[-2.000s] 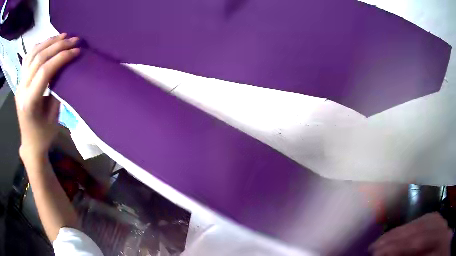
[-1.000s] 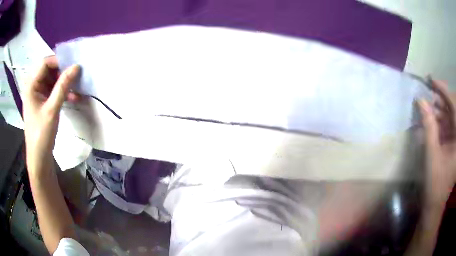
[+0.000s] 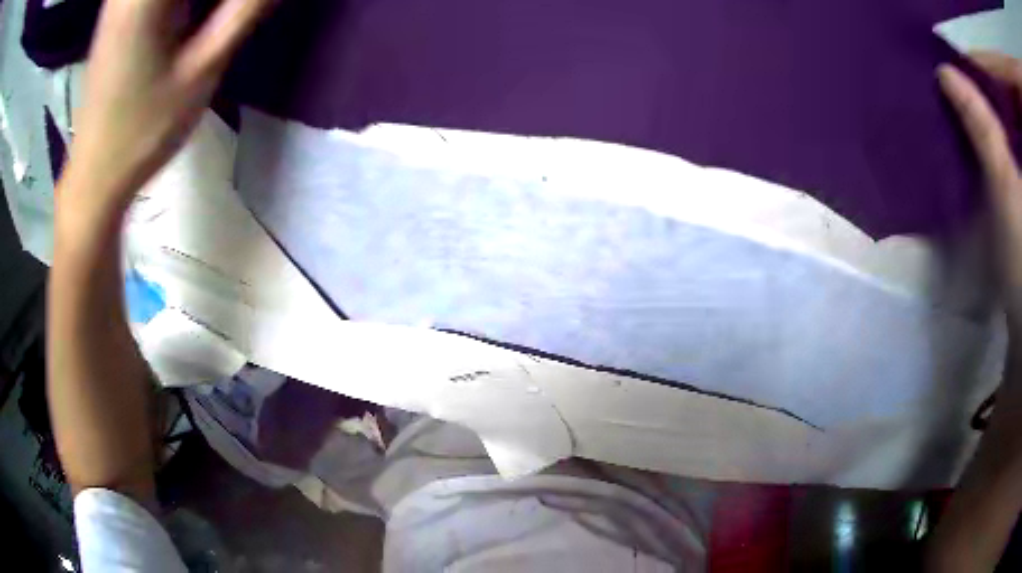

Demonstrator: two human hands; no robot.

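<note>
A large purple panel (image 3: 628, 84) spans the top, its near edge over the light blue-grey backed piece (image 3: 538, 257). The backed piece lies pale side up on the white covered table, with a thin dark edge along its near side. My left hand (image 3: 140, 95) is at the panel's left end; its fingertips are cut off by the top edge, so its grip is hidden. My right hand (image 3: 992, 118) is at the right edge, partly cut off and blurred, with thumb and fingers around the panel's right side.
White sheets with loose flaps (image 3: 527, 431) reach the table's near edge. A bright blue scrap (image 3: 143, 297) lies at left by my forearm. Dark purple cloth (image 3: 56, 34) is heaped top left. Purple and white scraps (image 3: 297, 420) are below the table, beside the wearer's pale clothing (image 3: 538, 526).
The backed piece was held up between both hands and now lies on the table, hands off it. Both hands have moved up and outward, and the large purple panel has come nearer.
</note>
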